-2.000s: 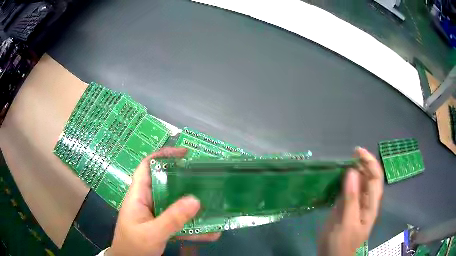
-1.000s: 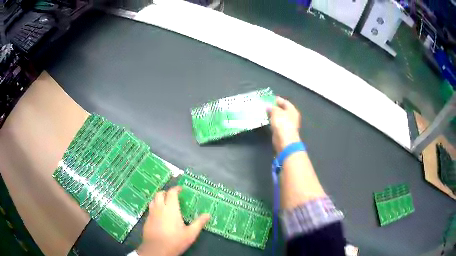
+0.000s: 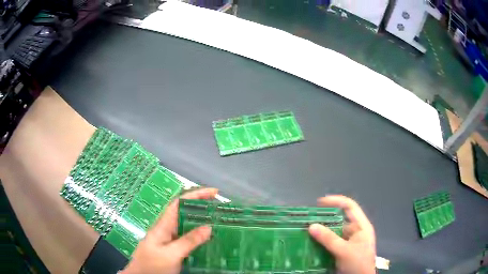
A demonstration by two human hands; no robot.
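Observation:
A few overlapped green PCB panels (image 3: 262, 247) are held up at the bottom centre, their rows of dots along the top edge. My left hand (image 3: 174, 235) grips their left end, thumb on the front face. My right hand (image 3: 350, 235) grips their right end, thumb also on the front. The panels' lower edge is partly cut off by the picture. Another group of panels (image 3: 259, 134) lies flat on the dark conveyor belt (image 3: 176, 85), beyond my hands. A fanned stack of panels (image 3: 120, 184) lies at the left, partly on a cardboard sheet (image 3: 45, 160).
A small group of panels (image 3: 434, 214) lies on the belt at the right. A white strip (image 3: 299, 51) runs along the belt's far edge. Cardboard with boards (image 3: 471, 160) is at the far right. White machines (image 3: 404, 24) stand behind on the green floor.
My right hand has let go of the panel group on the belt and come back near. Both hands have taken hold of the panels that lay in front and lifted them.

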